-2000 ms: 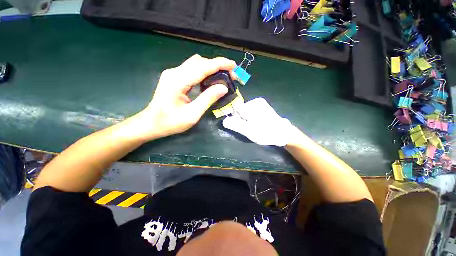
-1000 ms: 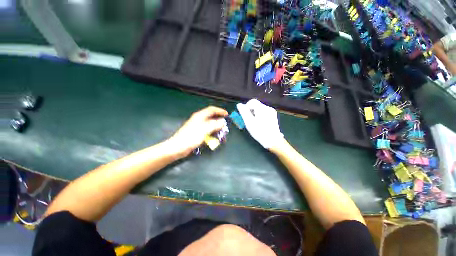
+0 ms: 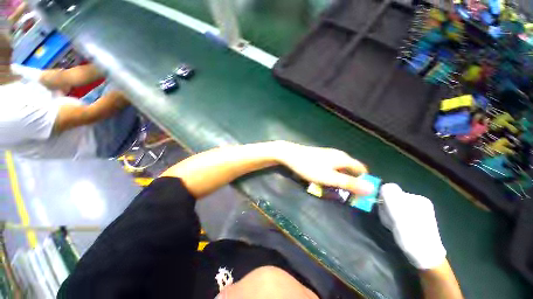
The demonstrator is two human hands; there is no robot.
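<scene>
My left hand (image 3: 324,166), bare, holds a small dark part (image 3: 331,193) just above the green bench, mostly hidden under the fingers. A yellow binder clip (image 3: 314,188) shows at its left end. A larger teal binder clip (image 3: 366,195) is at its right end, under my left fingertips. My right hand (image 3: 412,225), in a white glove, has its fingertips at the wire handle of the teal clip. The image is blurred, so the exact grip is hard to see.
A black compartment tray (image 3: 345,64) lies beyond the bench, with mixed coloured clips (image 3: 461,120) at its right. Two small dark shiny parts (image 3: 175,79) lie on the green bench (image 3: 228,105) at upper left. Another person (image 3: 47,117) sits at far left.
The view has turned left, bringing the other person into view. My hands now meet at the teal clip, which was near my right glove and is now at the dark part.
</scene>
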